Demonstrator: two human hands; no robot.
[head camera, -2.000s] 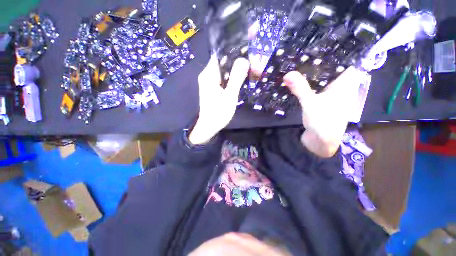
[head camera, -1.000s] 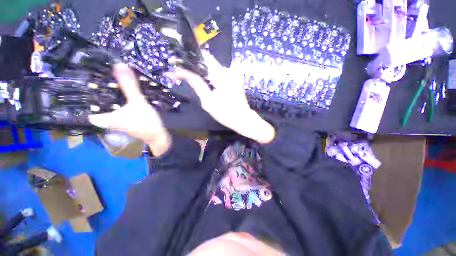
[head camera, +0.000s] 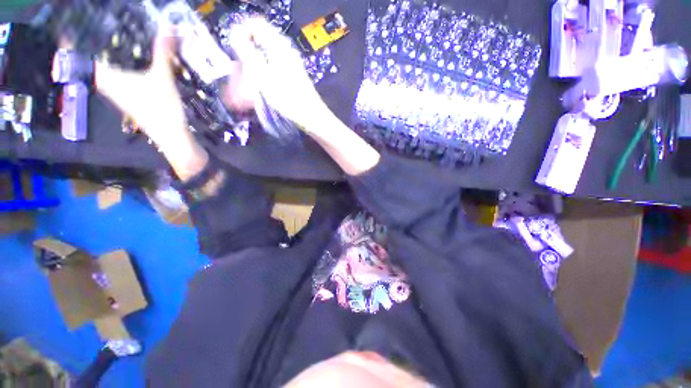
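Note:
My left hand (head camera: 148, 98) is at the upper left, blurred, with its fingers against a dark, blurred clump of circuit boards (head camera: 102, 30) that it seems to hold. My right hand (head camera: 276, 72) reaches over the heap of loose boards (head camera: 261, 9); its fingertips are blurred among pale and dark pieces, so its grip cannot be told. A bright stack of dotted PCB panels (head camera: 451, 79) lies flat to the right of my right hand, touched by neither hand. A yellow-orange part (head camera: 324, 31) lies between the heap and the stack.
Pale lilac devices (head camera: 567, 155) lie right of the stack, beside a green-handled tool (head camera: 630, 155). Another lilac device (head camera: 73, 110) lies at the left. Below the bench are an open carton (head camera: 595, 265) with lilac housings, and another opened carton (head camera: 95, 284) on the blue floor.
The panel stack came into full view as both hands moved left with dark boards. Since then both hands have moved up over the heap. Lilac devices on the right are more visible.

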